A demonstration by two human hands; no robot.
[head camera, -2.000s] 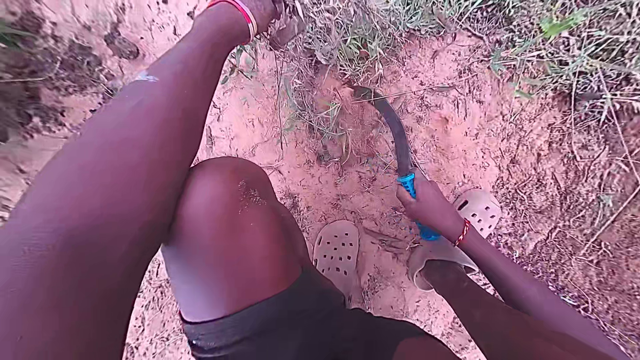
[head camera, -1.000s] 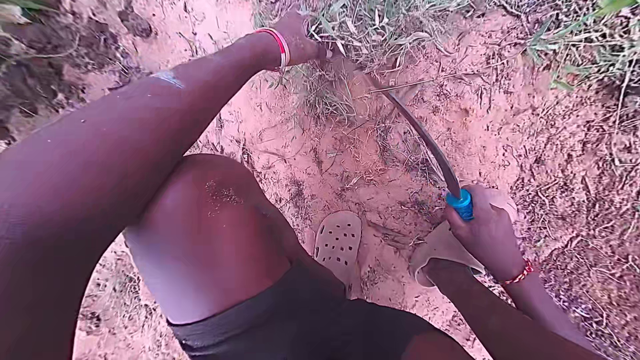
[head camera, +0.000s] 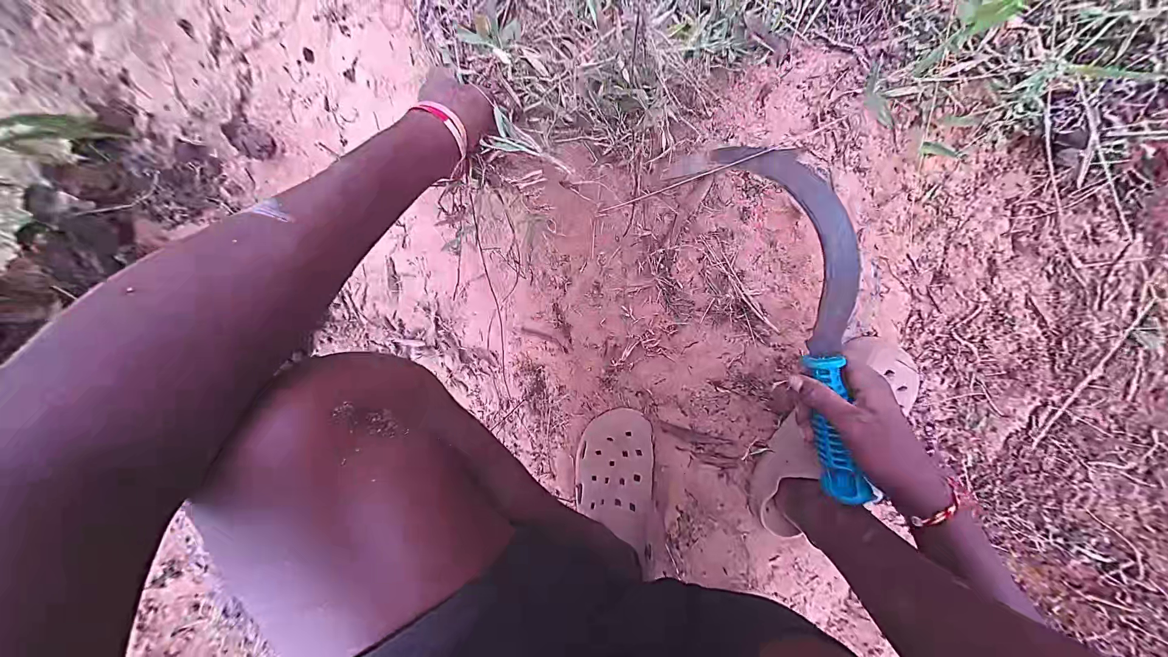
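Observation:
My right hand (head camera: pixel 867 424) grips the blue plastic handle of a sickle (head camera: pixel 835 246) over my shod foot at the right. The curved dark blade arcs upward, its tip pointing left just below the grass edge, blurred at the end. My left hand (head camera: pixel 461 105), with red and white bands at the wrist, is at the left end of the grass clump (head camera: pixel 602 82). Its fingers are mostly hidden behind the wrist and leaves, so whether it holds any grass cannot be made out.
Pinkish bare soil (head camera: pixel 630 301) with dry stems and roots lies between the hands. Beige perforated clogs (head camera: pixel 616 465) are on my feet below. More green grass (head camera: pixel 995 64) grows at the upper right, and dark clods (head camera: pixel 100 210) lie at the left.
The sickle, its tip close to my left hand a second ago, has swung away to the right of it. My left hand has shifted left along the grass.

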